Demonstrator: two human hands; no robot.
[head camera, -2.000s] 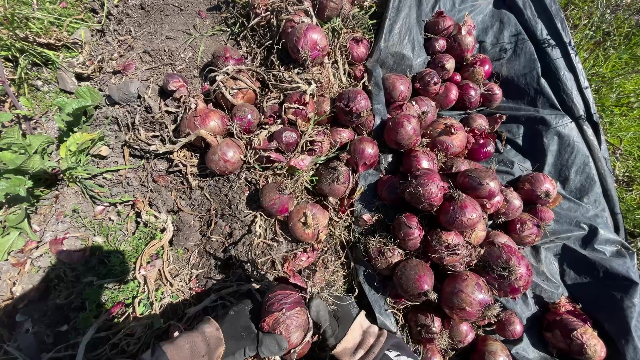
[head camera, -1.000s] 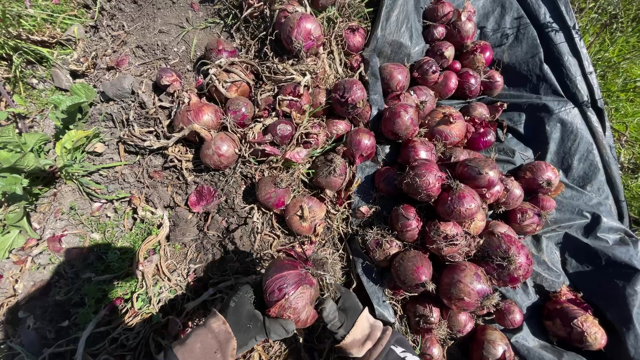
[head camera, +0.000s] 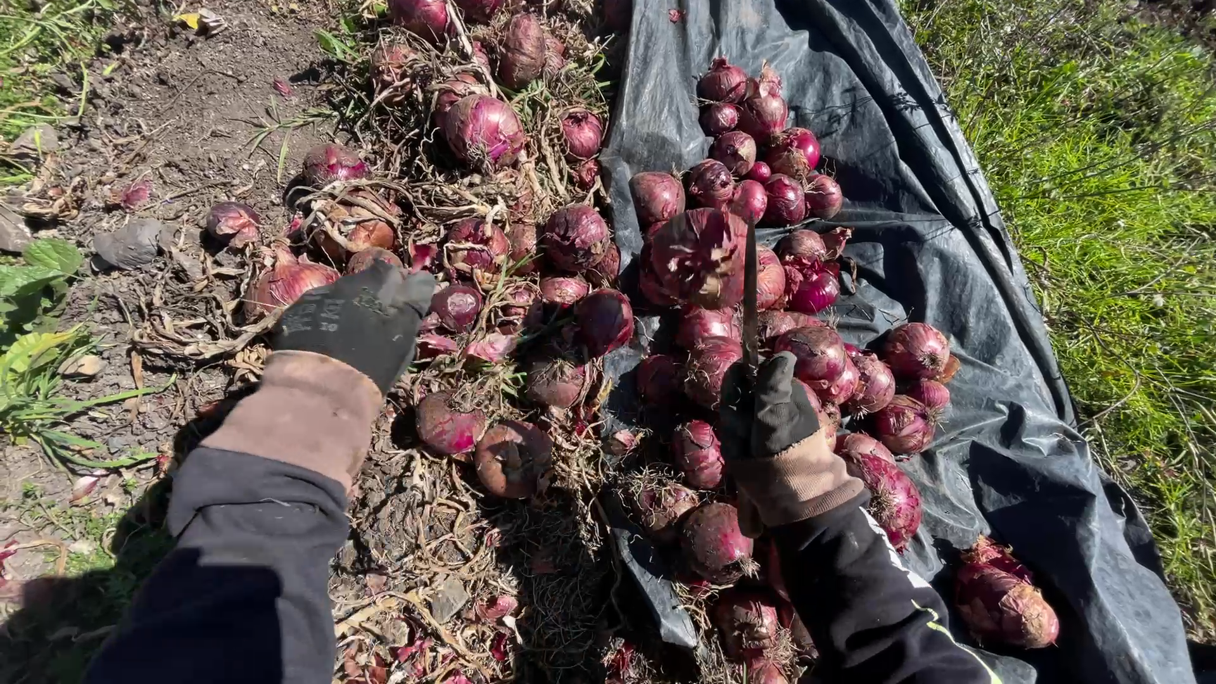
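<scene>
My left hand (head camera: 361, 318), in a black-coated glove with a pinkish cuff, is over the red onions (head camera: 290, 283) lying on soil and dry stalks. Its fingers point right and curl down; whether they grip anything is hidden. My right hand (head camera: 771, 408), gloved alike, is closed around a knife whose narrow dark blade (head camera: 750, 299) points up the view, above the onion pile. Just left of the blade is a large red onion (head camera: 700, 256) with torn skin; whether it is in the air or resting on the pile I cannot tell.
Many red onions (head camera: 812, 351) are heaped on a black plastic sheet (head camera: 988, 380) with folds along its right side. Green grass (head camera: 1121, 237) borders the sheet. More onions (head camera: 483, 131) lie among dry stalks up the row; stones and weeds are at the left.
My hands were together around a large red onion at the bottom of the view; now they are apart and farther forward, the left over the soil, the right above the sheet. The knife blade now shows plainly.
</scene>
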